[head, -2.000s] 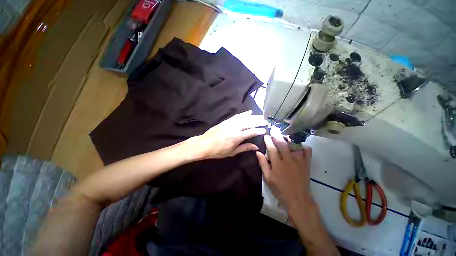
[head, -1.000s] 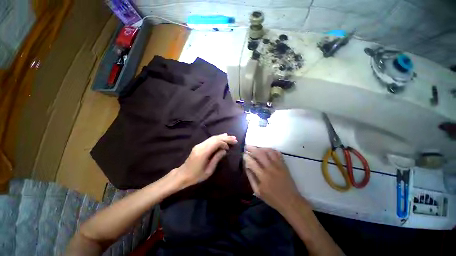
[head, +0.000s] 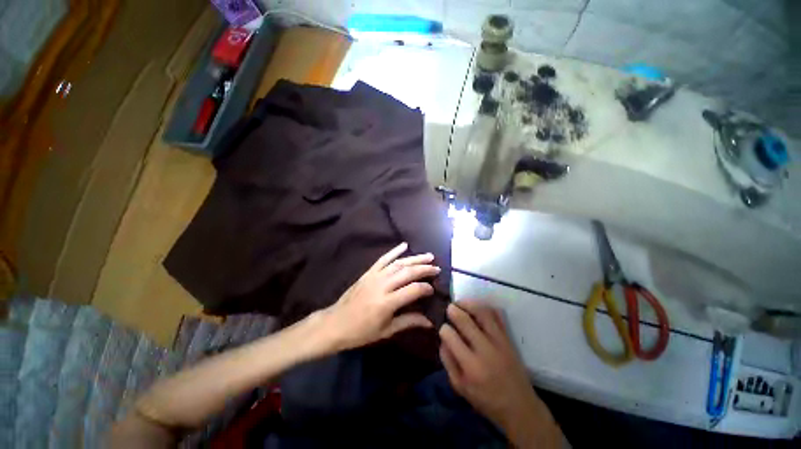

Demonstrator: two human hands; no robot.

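Note:
A dark brown garment piece [head: 299, 193] lies spread over the table left of the sewing machine [head: 597, 131], its right edge running beside the lit presser foot [head: 474, 215]. My left hand [head: 386, 298] lies on the cloth below the foot, fingers spread, gripping nothing visible. My right hand [head: 479, 351] is at the cloth's right edge near the front, with thumb and fingertips closed on that edge. The cloth's lower part hangs toward my lap, partly hidden by my left forearm.
Scissors with yellow and red handles [head: 625, 320] lie right of my right hand. Blue snips [head: 722, 377] lie farther right, beside a small white tray of metal parts [head: 764, 392]. A grey tool tray [head: 189, 118] stands at the back left on cardboard [head: 132, 263].
Both hands have come away from the presser foot toward the front edge since the first frame. Since the second frame, my left hand has flattened on the cloth and my right hand has moved down the edge.

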